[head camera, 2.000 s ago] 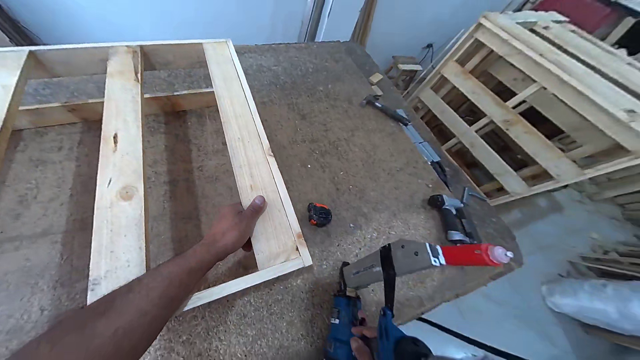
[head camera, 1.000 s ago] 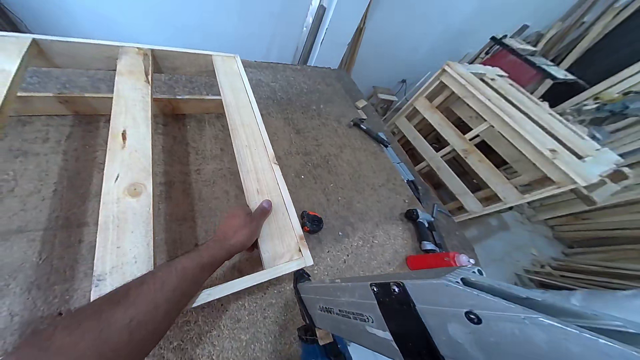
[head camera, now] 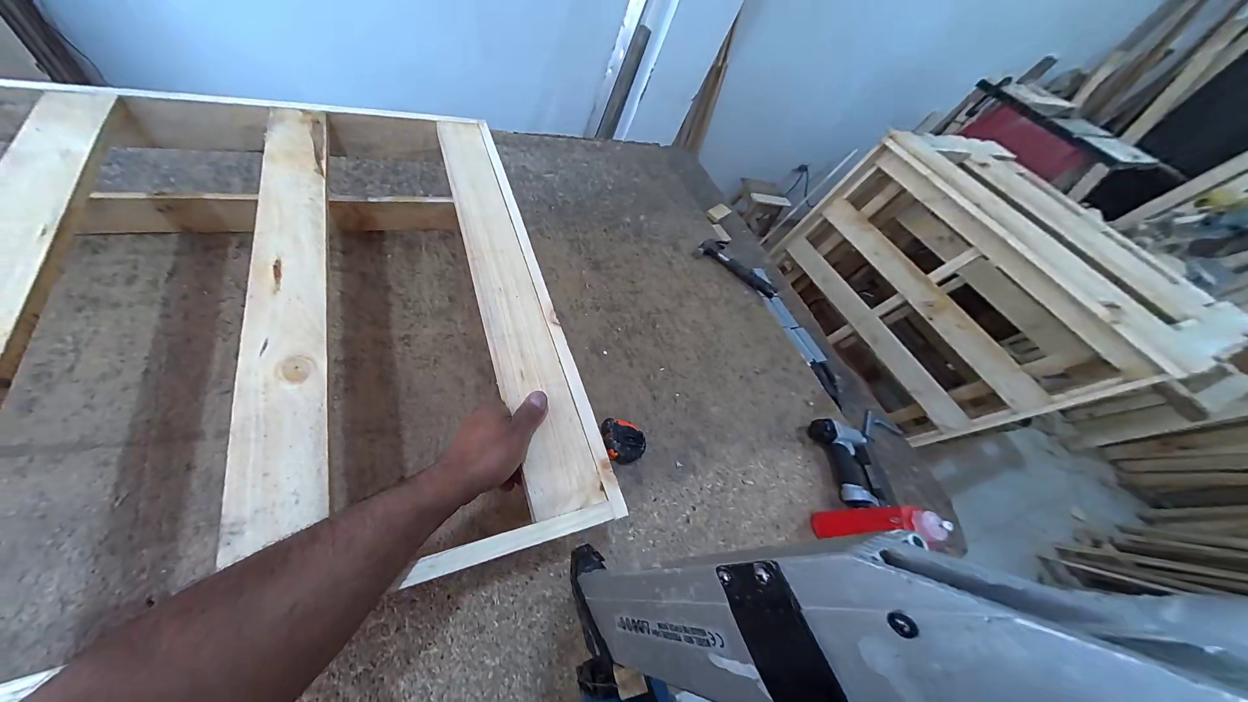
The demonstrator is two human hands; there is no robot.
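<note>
My left hand [head camera: 492, 444] grips the end slat [head camera: 522, 341] of a pale wooden slatted frame, thumb on top and fingers under its inner edge. The frame lies on a particleboard worktop [head camera: 673, 331]. A grey metal tool body with a black band [head camera: 682, 619], seemingly a nail gun, fills the lower right close to the camera; its black tip is just below the frame's near corner. Part of something blue shows under it. My right hand is out of sight. A black and orange tape measure [head camera: 623, 441] sits beside the frame's right edge.
Along the worktop's right side lie a hammer [head camera: 738, 268], a metal bar [head camera: 795, 330], a black and grey air tool [head camera: 845, 463] and a red bottle [head camera: 868, 523]. Slatted frames [head camera: 955, 292] are stacked beyond. A pale wall [head camera: 390, 58] stands behind.
The grey tool has come much larger into view at lower right. The right hand, seen two seconds ago by the blue tool part, no longer shows. My left hand stays on the slat.
</note>
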